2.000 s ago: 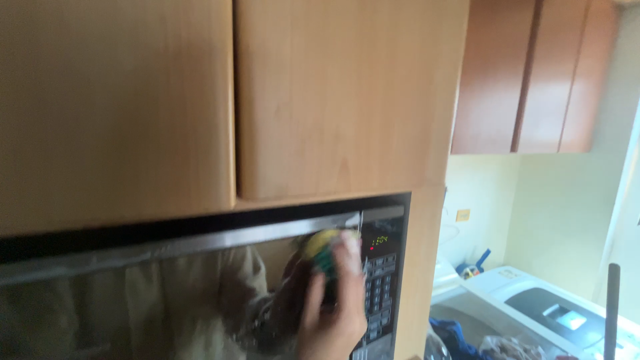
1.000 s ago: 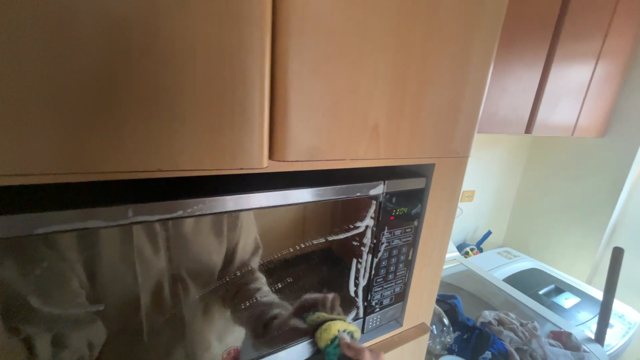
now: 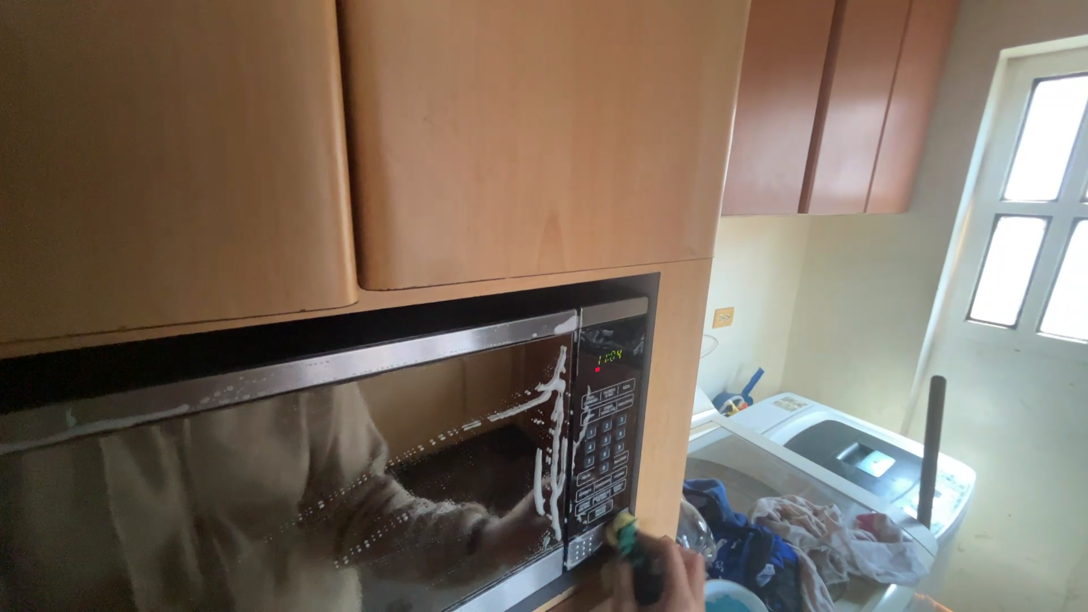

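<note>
My right hand [image 3: 667, 574] is closed around a yellow and green scrub sponge [image 3: 625, 534], held at the lower right corner of the microwave's control panel [image 3: 603, 425]. The built-in microwave [image 3: 442, 476] has a dark glass door with white foam streaks near its right edge and rows of small droplets across it. More foam lies along the metal trim [image 3: 280, 374] at the top. A sleeve and arm are mirrored in the glass. My left hand is out of view.
Wooden cabinet doors [image 3: 544, 136] hang above the microwave. At the right, a washing machine [image 3: 867, 455] stands behind a pile of clothes [image 3: 841, 535]. A dark pole [image 3: 932, 450] rises beside it. A bowl with blue-green contents [image 3: 731, 595] is at the bottom edge.
My right hand with the sponge has moved from the door's upper right, down to its lower edge, then right to the control panel's bottom corner. Foam streaks show on the panel's left side.
</note>
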